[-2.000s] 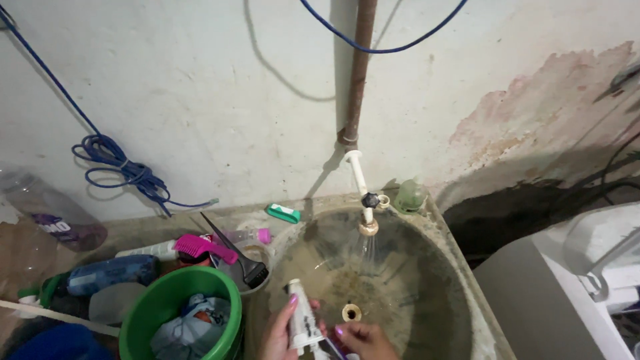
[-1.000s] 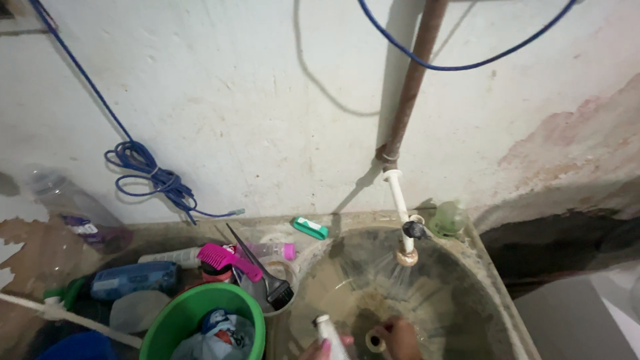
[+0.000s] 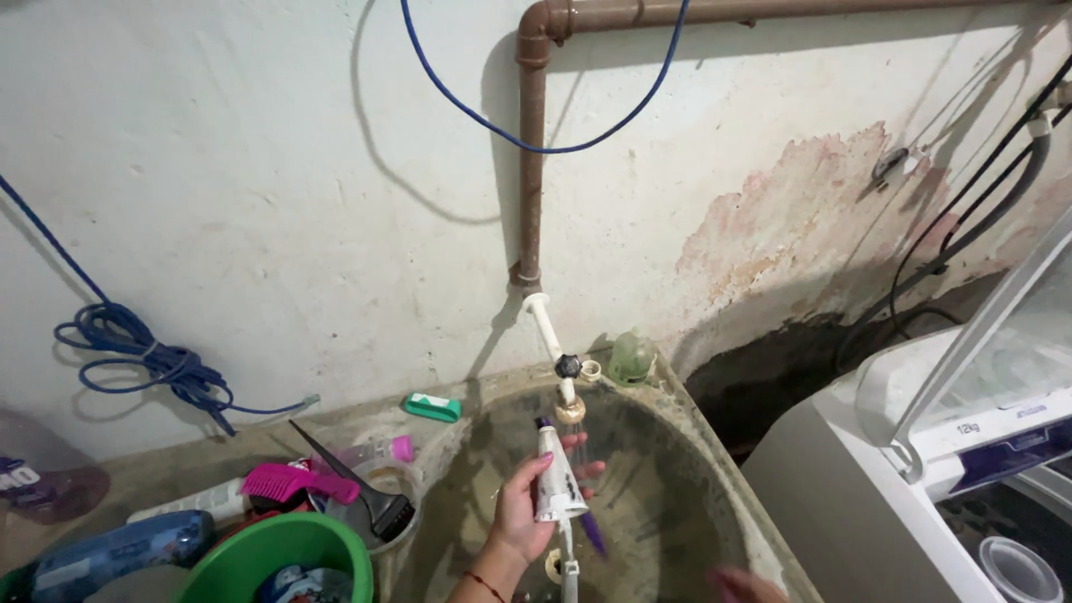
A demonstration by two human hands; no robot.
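Below the white tap (image 3: 569, 387), my left hand (image 3: 536, 494) holds a white tube with a dark purple cap (image 3: 556, 476). The tube stands cap up, and thin streams of water fall right beside it. Under its lower end hangs a whitish strip with a clip-like part (image 3: 569, 569); how it is joined to the tube I cannot tell. A purple pointed thing (image 3: 593, 534) shows just right of the tube. My right hand (image 3: 741, 584) is blurred at the bottom edge, over the sink's right side, and its fingers are mostly hidden.
Around the concrete sink (image 3: 729, 494) stand a green tub (image 3: 362, 559), a pink comb (image 3: 293, 483), a black tint brush (image 3: 381, 507) on a clear bowl, a green brush-like thing (image 3: 432, 408) and a greenish plastic bottle (image 3: 632, 358). An open white washing machine (image 3: 804, 469) is at the right.
The tube is now raised under the tap in my left hand, with its purple cap on top. My right hand has moved away from it to the right. The view has shifted.
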